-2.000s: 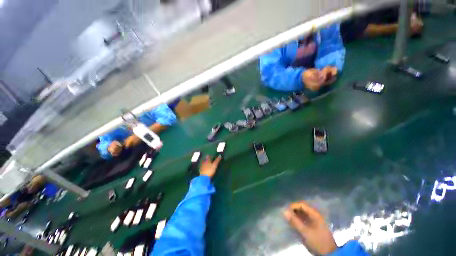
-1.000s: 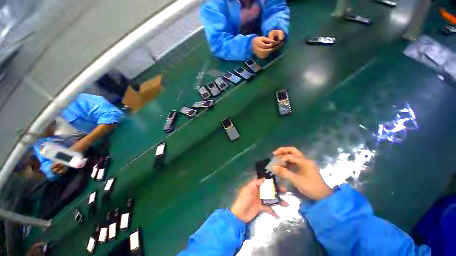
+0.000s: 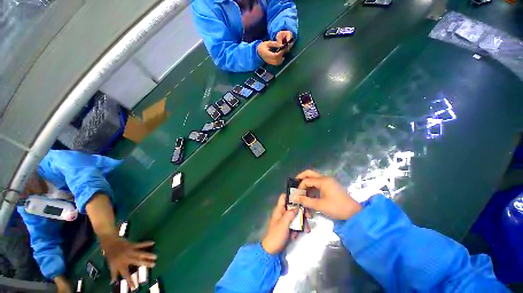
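Note:
My left hand holds a black mobile phone upright over the bench, in the lower middle of the view. A white label covers the phone's lower part. My right hand pinches a small pale, translucent piece against the phone's upper half. Whether that piece is stuck down cannot be told. The fingers hide part of the phone.
Unlabelled phones lie ahead and further right, with a row beyond them. A labelled phone lies left. Film offcuts and a clear plastic bag lie right. Another person's hand reaches over labelled phones at lower left.
Both hands came together around a phone from spread positions. Since the last earlier frame, the pale piece moved down onto the phone. The person at left has stretched a hand over the labelled phones.

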